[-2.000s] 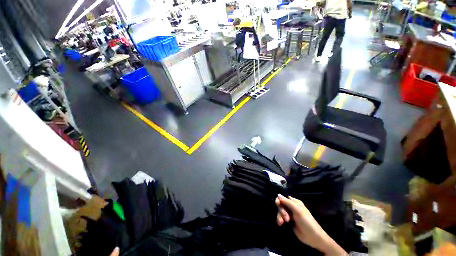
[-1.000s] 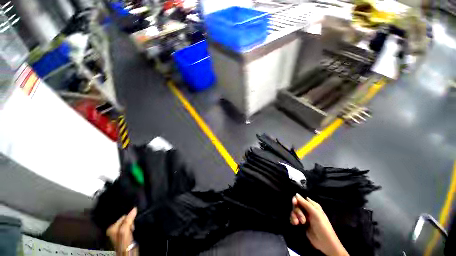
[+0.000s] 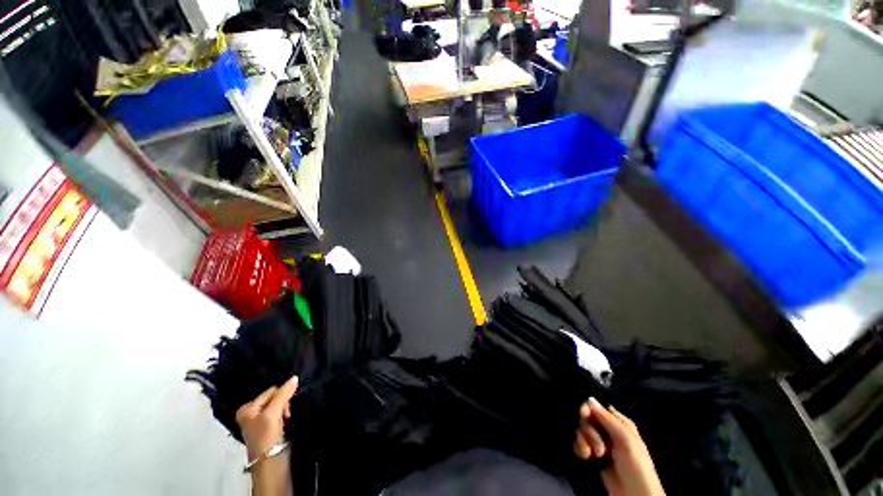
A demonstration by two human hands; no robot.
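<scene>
Two thick bundles of black cut pieces with ragged layered edges are held against my front. My left hand [image 3: 263, 418] grips the left bundle [image 3: 339, 325], which carries a green tag [image 3: 303, 311] and a white ticket [image 3: 343, 261]. My right hand [image 3: 612, 441] grips the right bundle [image 3: 528, 354] near a white ticket [image 3: 587, 356]. The lower parts of the bundles are cut off by the frame's bottom edge.
A white panel [image 3: 126, 387] stands close on my left, with a red crate [image 3: 242, 274] and shelving [image 3: 302, 199] beyond. An aisle with a yellow line [image 3: 458, 254] runs ahead. Blue crates stand on the floor [image 3: 542, 179] and a counter [image 3: 765, 199] at right. A table [image 3: 463, 79] is ahead.
The view has turned left and moved forward along the aisle; the chair and person have left view. The blue crates look nearer. My left hand, earlier mostly out of the picture, now shows fully.
</scene>
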